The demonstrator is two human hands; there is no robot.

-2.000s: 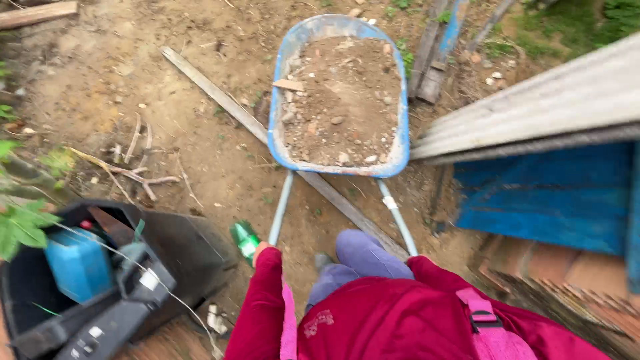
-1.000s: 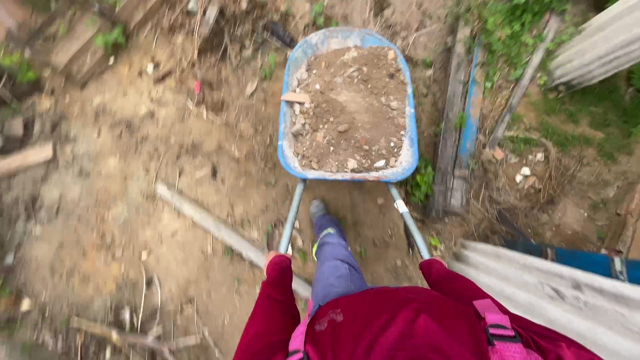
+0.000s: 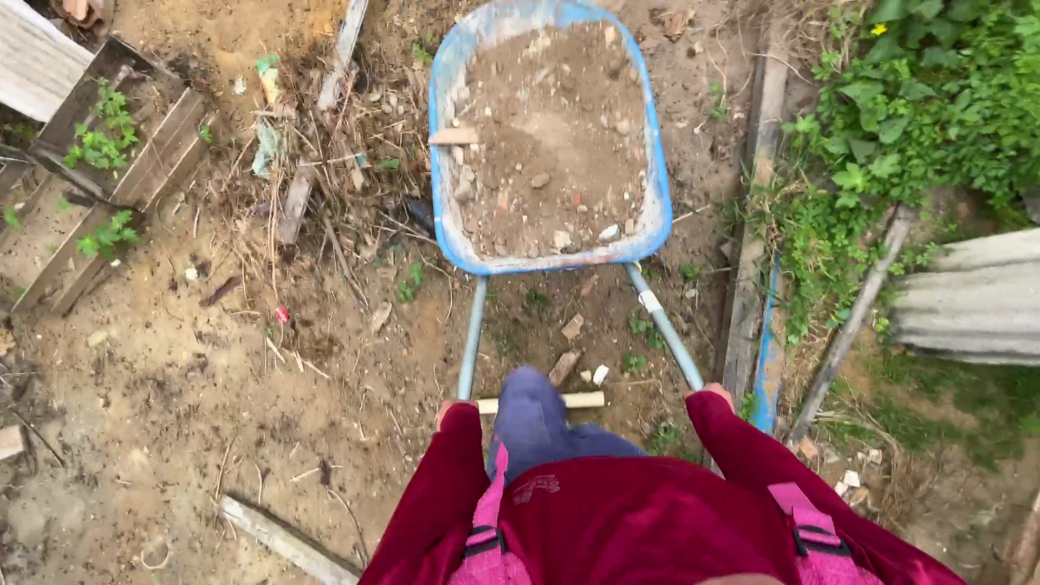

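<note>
A blue wheelbarrow (image 3: 439,195) stands in front of me, its tray filled with soil and small stones (image 3: 552,138). A short piece of wood (image 3: 454,136) lies across the tray's left rim. Two grey metal handles run back toward my body. My left hand (image 3: 449,409) is closed round the end of the left handle (image 3: 472,341), mostly covered by the red sleeve. On the right handle (image 3: 670,337), which bears a white band, my right hand (image 3: 718,393) is closed too, partly hidden by its cuff.
Long boards (image 3: 751,244) lie along the right beside green plants (image 3: 902,106) and a corrugated sheet (image 3: 975,301). A wooden frame (image 3: 154,154) lies at left, near twigs and debris. A pale stick (image 3: 583,400) lies by my legs; another board (image 3: 284,540) is at lower left.
The wheelbarrow and I have moved forward over the ground. The black container with the blue jug and the green bottle, seen two seconds ago, are out of view. Both hands remain at the handles.
</note>
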